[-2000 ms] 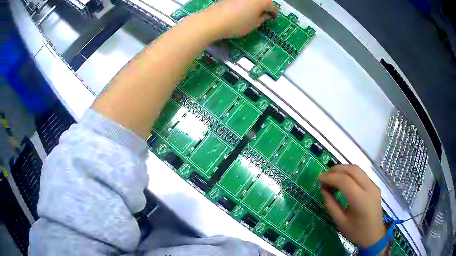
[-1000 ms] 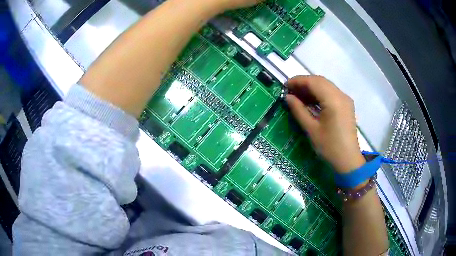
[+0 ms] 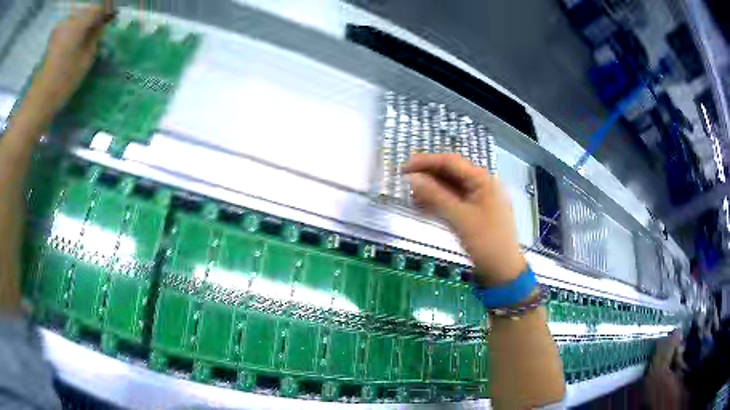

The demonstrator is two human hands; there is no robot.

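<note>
My right hand [image 3: 464, 204], blurred and with a blue wrist strap [image 3: 508, 291], is over the near edge of the component tray [image 3: 432, 120] with its rows of silver parts. Its thumb and fingertips are close together; whether a part is between them cannot be told. My left hand [image 3: 74, 48], at the upper left, is at the far left edge of the loose green PCB panel [image 3: 140, 84]. Something dark shows at its fingertips, too blurred to name. A row of PCB panels [image 3: 268, 276] lies on the conveyor below both hands.
The white ledge [image 3: 276, 100] runs between loose panel and tray. A dark flat rectangle [image 3: 549, 207] and clear ridged trays [image 3: 586, 232] lie farther right. A long black slotted rack [image 3: 440, 76] is behind the ledge. Another person's hand [image 3: 666, 372] is at the lower right.
The view has swung right along the line. My right hand, which held a small silver part over the panel row, is now at the component tray. My left hand is still by the loose panel.
</note>
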